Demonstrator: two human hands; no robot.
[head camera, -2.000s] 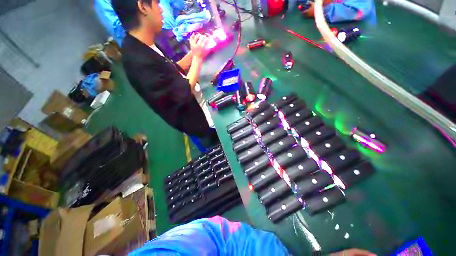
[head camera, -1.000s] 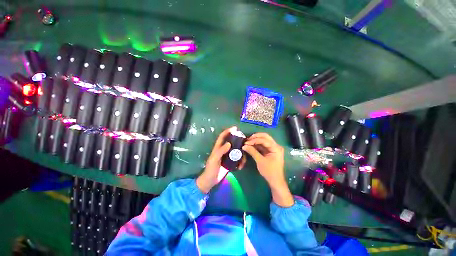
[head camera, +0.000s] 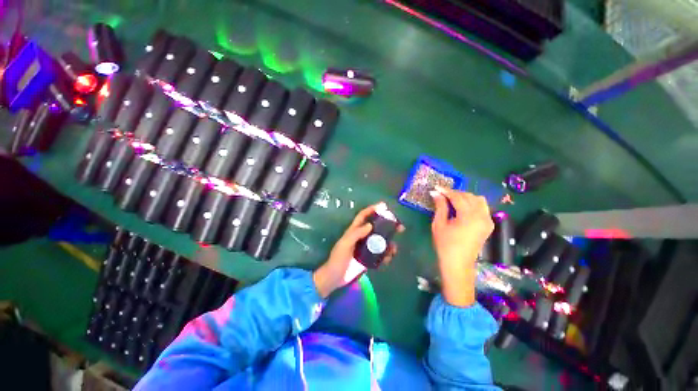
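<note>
My left hand (head camera: 353, 248) holds a black light-up unit (head camera: 377, 243) upright over the bench's near edge. A pale round disc faces me on it, and white light shows at its top and below. My right hand (head camera: 461, 225) is over the blue screw tray (head camera: 410, 200), with thumb and forefinger pinched at the grey screws inside. Whether a screw is between the fingertips is too small to tell.
Rows of black units (head camera: 222, 151) lie at left, with a stack (head camera: 138, 290) below the bench edge. A lit unit (head camera: 349, 82) lies behind. At right are a single unit (head camera: 533, 176) and a looser group (head camera: 538, 238). Another blue tray (head camera: 29, 75) is far left.
My right hand has moved from the held unit to the screw tray. My left hand still holds the unit. Two seconds ago the view faced left towards another person.
</note>
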